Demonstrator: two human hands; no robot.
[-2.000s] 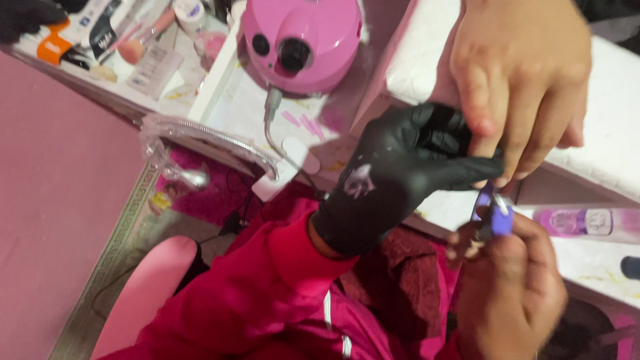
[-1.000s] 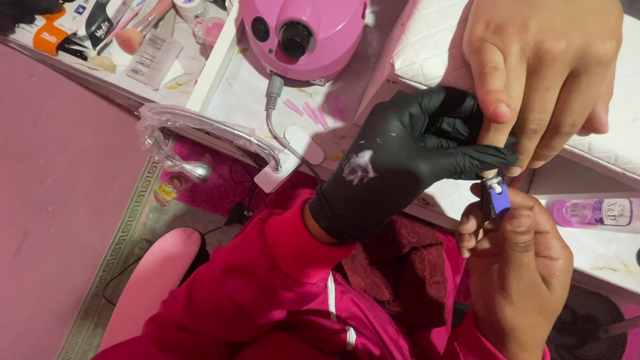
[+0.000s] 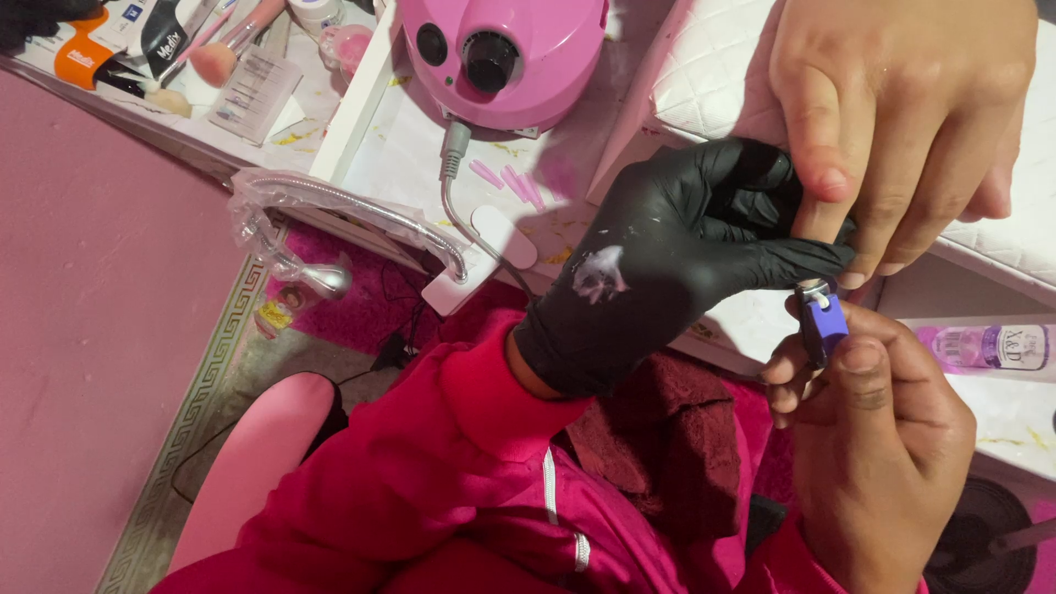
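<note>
My left hand (image 3: 660,256) wears a black glove with a white smear on its back. Its thumb and fingers pinch one finger of another person's hand (image 3: 907,107), which comes in from the top right over a white quilted hand rest (image 3: 714,78). In my bare right hand (image 3: 883,412) is a nail clipper (image 3: 823,320) with a purple lever, held between thumb and fingers. The clipper's metal jaws are at the tip of the pinched finger, just below my gloved thumb. Whether the jaws are closed on the nail cannot be told.
A pink nail drill machine (image 3: 511,62) stands at the top, its cable (image 3: 450,198) running down past pink nail tips (image 3: 516,183). A flexible lamp arm (image 3: 355,198) curves over the table edge. Brushes (image 3: 216,62) and packets lie top left. A bottle of purple liquid (image 3: 982,346) lies at right.
The purple clipper, blurred two seconds ago, now shows sharply at the fingertip. My left hand keeps its pinch on the other person's finger throughout.
</note>
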